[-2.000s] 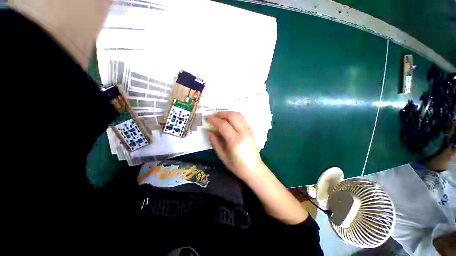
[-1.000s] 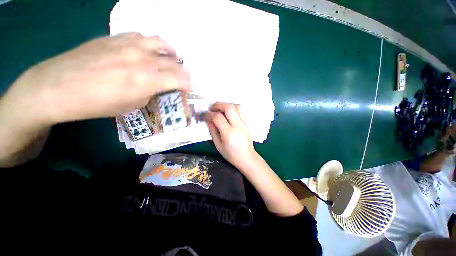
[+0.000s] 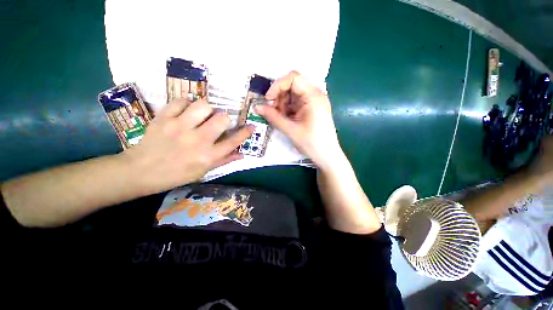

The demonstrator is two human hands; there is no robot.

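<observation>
Three phone assemblies lie on the stack of white sheets (image 3: pixel 224 36). The right phone assembly (image 3: pixel 254 136) has a dark top and white keypad; my right hand (image 3: pixel 300 115) is over its upper part, thumb and index finger pinched near the green patch. Whether a small piece is between them cannot be told. My left hand (image 3: pixel 185 139) reaches from the left, a fingertip at this phone's left edge, and covers the lower part of the middle phone assembly (image 3: pixel 187 75). The left phone assembly (image 3: pixel 125 112) lies tilted at the sheets' left edge.
A cream desk fan (image 3: pixel 439 239) stands at the bench edge on the right. A narrow phone unit (image 3: pixel 493 72) lies on the far green strip. Black small parts (image 3: pixel 518 121) are heaped at the far right, near another person's arm (image 3: pixel 515 187).
My left hand has come down beside the right phone, and my right hand has moved up over it. Three phones now show where two showed before. The neighbour's arm has reached forward.
</observation>
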